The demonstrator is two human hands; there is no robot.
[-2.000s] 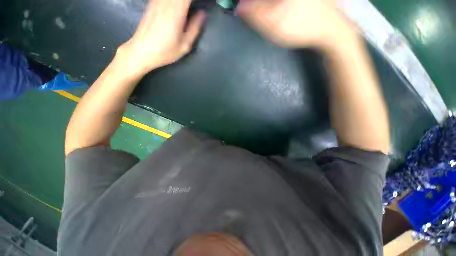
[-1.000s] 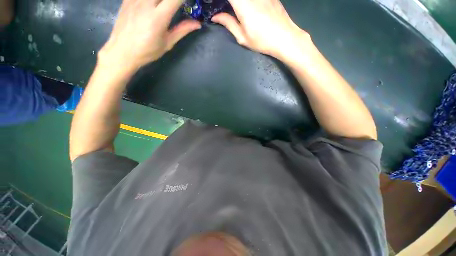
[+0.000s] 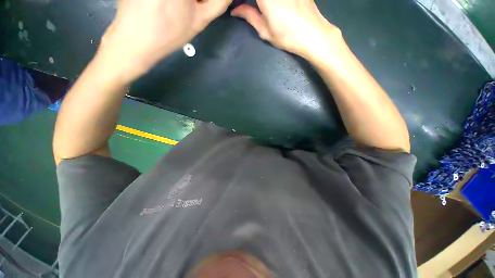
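Observation:
My left hand [image 3: 157,32] is at the top edge, its fingers cut off by the picture's rim. My right hand [image 3: 287,24] is beside it at the top centre, thumb bent towards the left hand, its other fingertips also cut off. A small dark bit shows between the hands, too little to name, and whether either hand grips it cannot be told. A small white disc with a centre hole [image 3: 189,50], like a ring terminal or washer, is just below my left hand over the dark-green bench mat [image 3: 244,81].
A heap of blue lead wires [image 3: 469,146] hangs at the right by a blue plastic bin [image 3: 482,193] and an open cardboard box [image 3: 450,255]. A pale metal rail [image 3: 461,30] runs at upper right. A person's blue sleeve [image 3: 19,92] is at left.
The white disc now shows below my left hand. The blue and dark thing seen between the hands a second ago is mostly out of the picture. My left hand has moved slightly up.

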